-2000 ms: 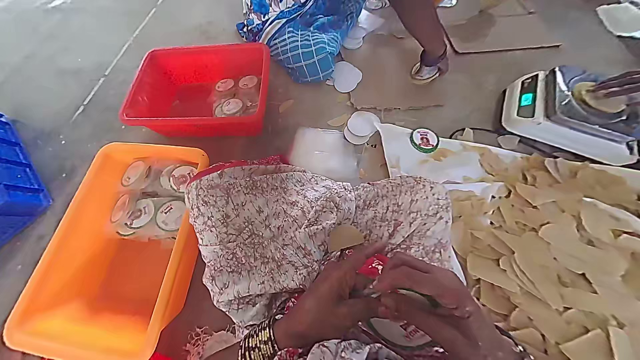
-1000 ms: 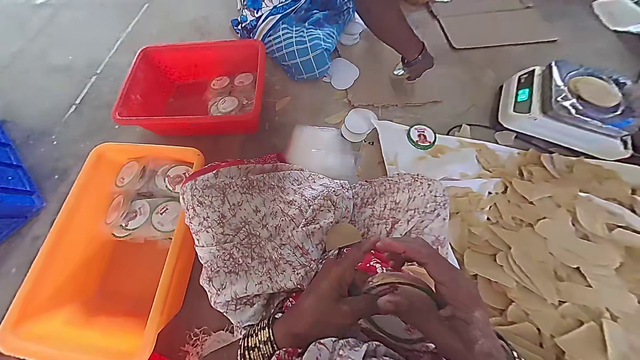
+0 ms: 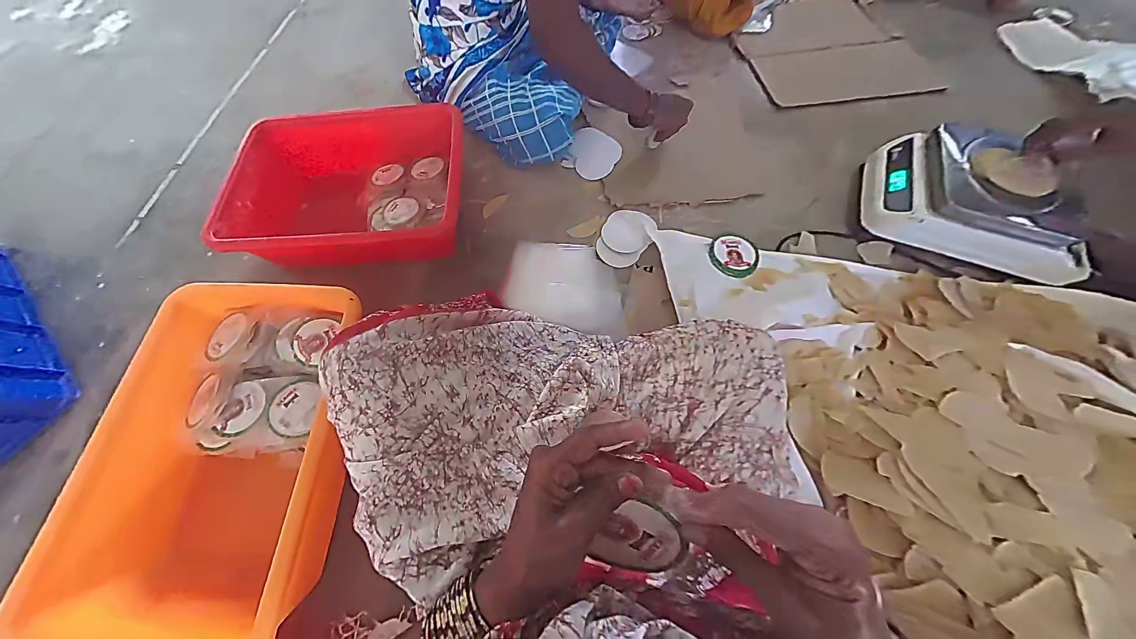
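Observation:
Over my lap, my left hand [image 3: 568,515], with bangles at the wrist, and my right hand [image 3: 772,541] close around a clear plastic packet [image 3: 639,535] that shows a round, green-edged label. Their fingers meet at its upper edge; the contents are partly hidden. Printed cloth [image 3: 444,417] covers my knees. Several similar packets [image 3: 266,404] lie in the orange plastic tub [image 3: 293,568] on the left. To the right, thin flat tan discs [image 3: 958,444] are heaped on a white sheet [image 3: 710,297], with a loose round label [image 3: 733,256] near its corner.
A red plastic tub [image 3: 337,244] with several packets stands beyond the orange one. A blue crate [image 3: 31,355] is at the left edge. White round sheets [image 3: 626,232] and clear plastic sheets [image 3: 564,284] lie ahead. Other people's hands [image 3: 672,117] work near cardboard [image 3: 843,71] and a digital scale [image 3: 976,213].
The tan disc seen on my lap is no longer in view there. My left fingers have lifted at the packet's edge. A co-worker's hand is again over the scale, absent one second ago.

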